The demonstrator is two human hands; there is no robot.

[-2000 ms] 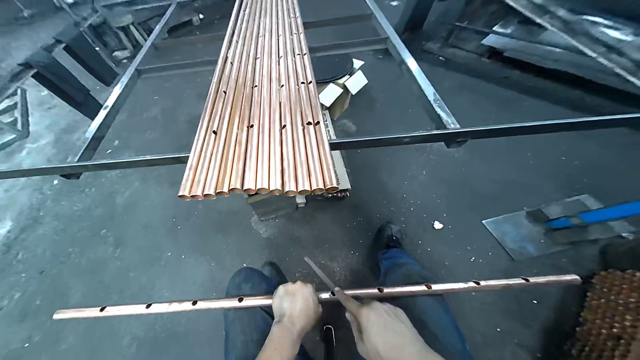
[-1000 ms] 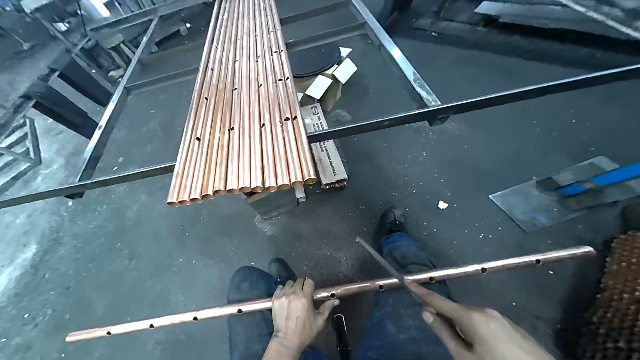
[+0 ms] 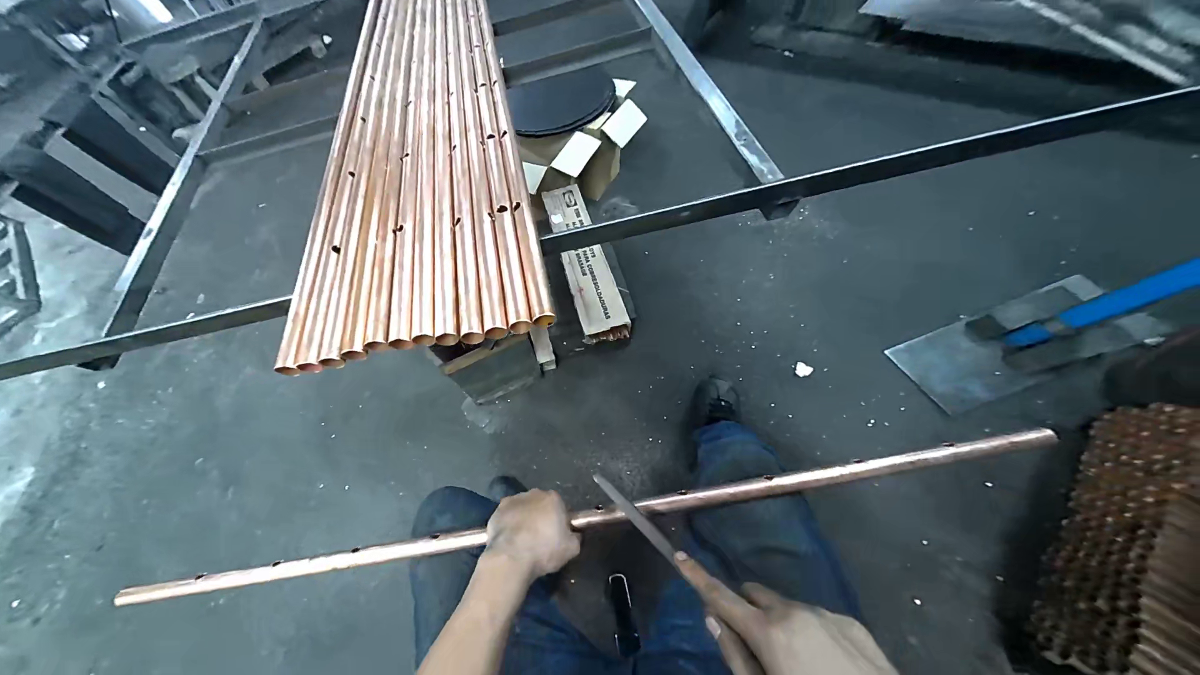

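A long copper tube [image 3: 806, 481] with several holes along it lies across my thighs, its right end higher in view. My left hand [image 3: 532, 532] is closed around it near the middle. In my right hand [image 3: 750, 614] is a slim metal file [image 3: 637, 517], its tip pointing up and left. The file crosses the tube just right of my left hand, close to a hole; whether it touches the metal is unclear. Ahead, a row of similar drilled copper tubes [image 3: 427, 187] rests over a metal frame [image 3: 675, 214], their open ends facing me.
Under the frame are a cardboard box [image 3: 594, 281] of rods and an open carton [image 3: 586, 155] with black discs. At right, a flat metal plate [image 3: 947, 361] with a blue bar [image 3: 1125, 298] lies on the floor. A stack of copper-coloured pieces [image 3: 1125, 534] stands at lower right.
The held tube has turned over its length, its holes now along the upper edge. The file has moved back left, nearer my left hand, than one second ago.
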